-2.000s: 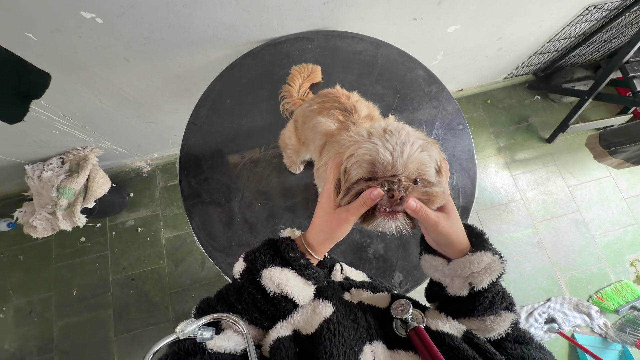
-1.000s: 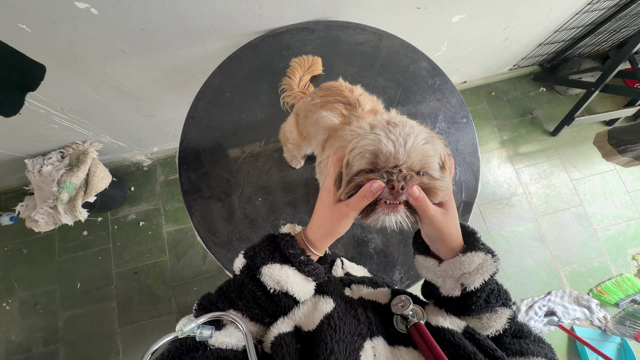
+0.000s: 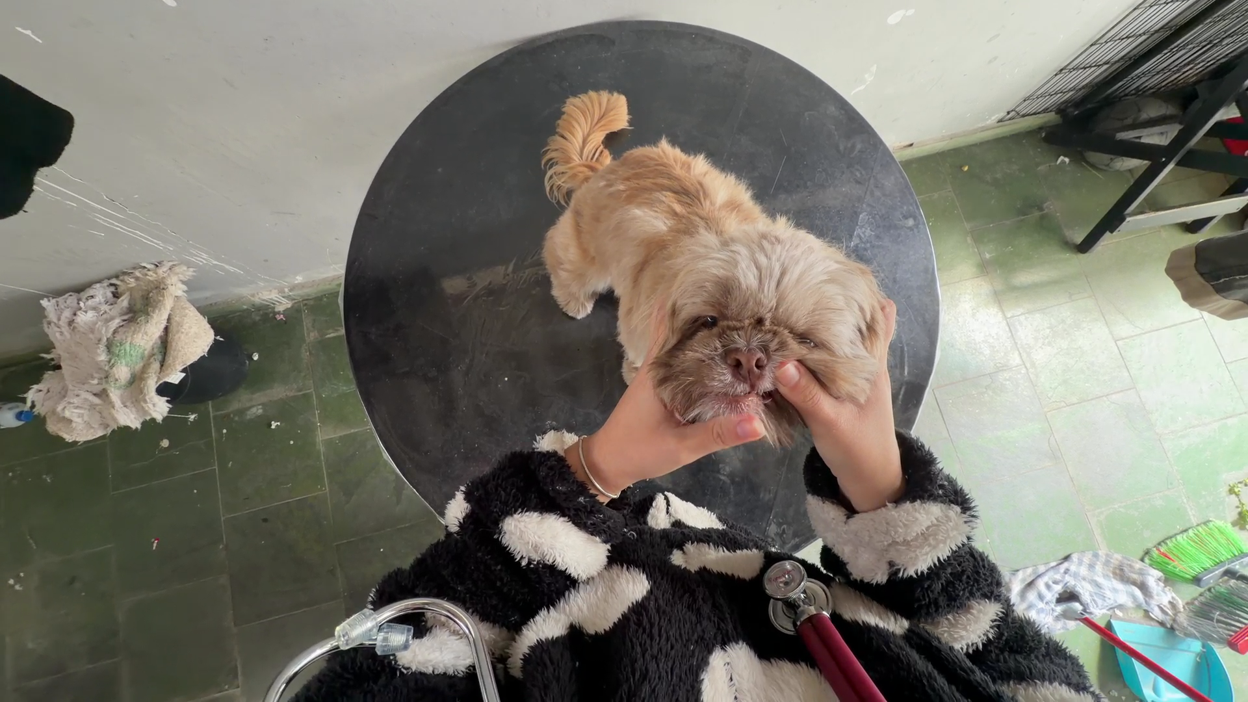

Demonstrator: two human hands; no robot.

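Observation:
A small tan, long-haired dog [image 3: 673, 210] stands on a round black table [image 3: 458, 322], its face turned up to me. My left hand [image 3: 653, 429] cups the side of its head and jaw, the thumb lying below the mouth. On the other side my right hand [image 3: 848, 419] holds the cheek, with the thumb tip beside the nose. Fingers of both hands are partly hidden by fur. The dog's lips are nearly together. A stethoscope with a chest piece [image 3: 798, 595] and dark red tube hangs over my black and white fleece sleeves and front.
A pale wall [image 3: 244, 107] runs behind the table. Ragged cloths [image 3: 122, 351] lie over a dark container at left. At right are a black folding frame [image 3: 1160, 166], a green-bristled brush [image 3: 1197, 551], a checked cloth [image 3: 1092, 585] and a blue dustpan [image 3: 1170, 663] on green floor tiles.
My thumbs have moved down from the dog's upper lip. Its teeth showed before; now the lips cover them. My left thumb has shifted below the mouth.

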